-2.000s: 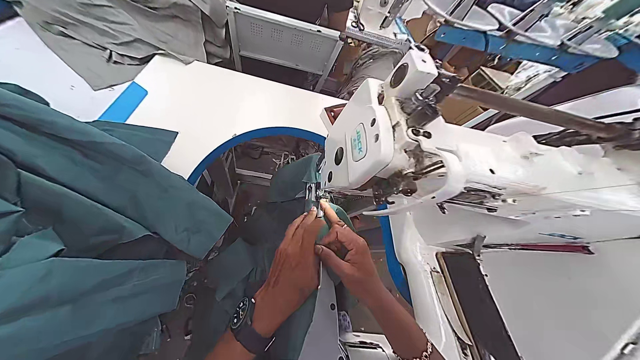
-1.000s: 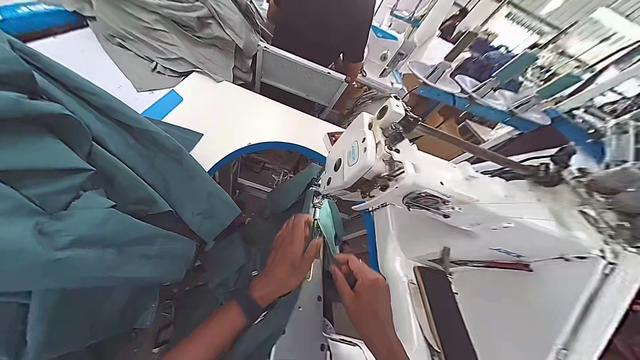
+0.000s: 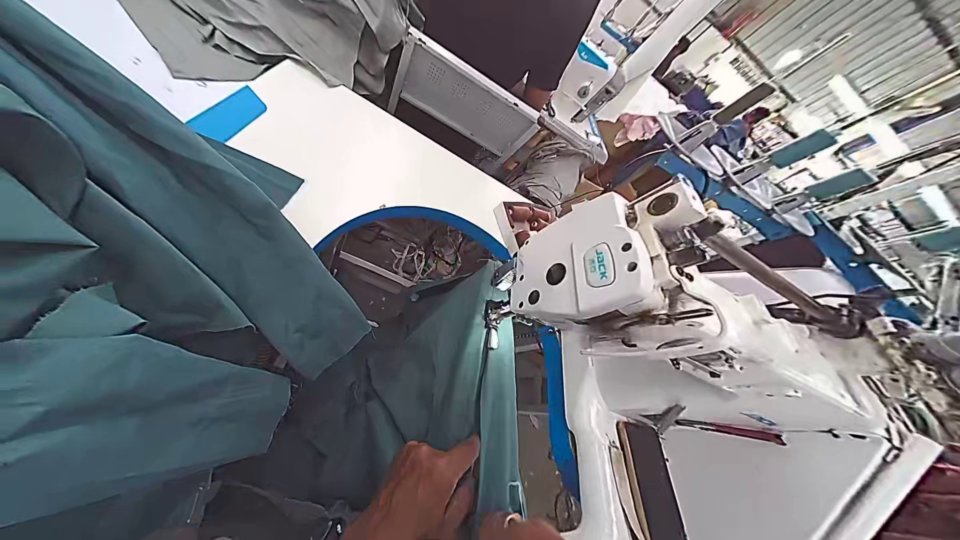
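A white Jack sewing machine [image 3: 577,262] reaches in from the right, its presser foot [image 3: 492,334] resting on dark green fabric [image 3: 442,375] at a folded, seamed edge. Below the foot, my left hand [image 3: 427,491] grips that fabric by the fold, thumb and fingers closed on it. My right hand [image 3: 517,526] shows only at the bottom edge of the view, against the lower end of the same strip; its fingers are mostly cut off. More green fabric pieces [image 3: 150,225] lie in a large pile at the left.
A white table [image 3: 360,157] with a blue-edged round cutout lies beyond the fabric. Grey cloth [image 3: 277,34] rests at its far side. A person in dark clothing [image 3: 502,34] is behind a metal panel [image 3: 465,94]. A thread stand and further machines stand at the right.
Both hands have moved down, away from the presser foot, toward the bottom of the view. A longer stretch of the green fabric's folded edge now shows below the foot.
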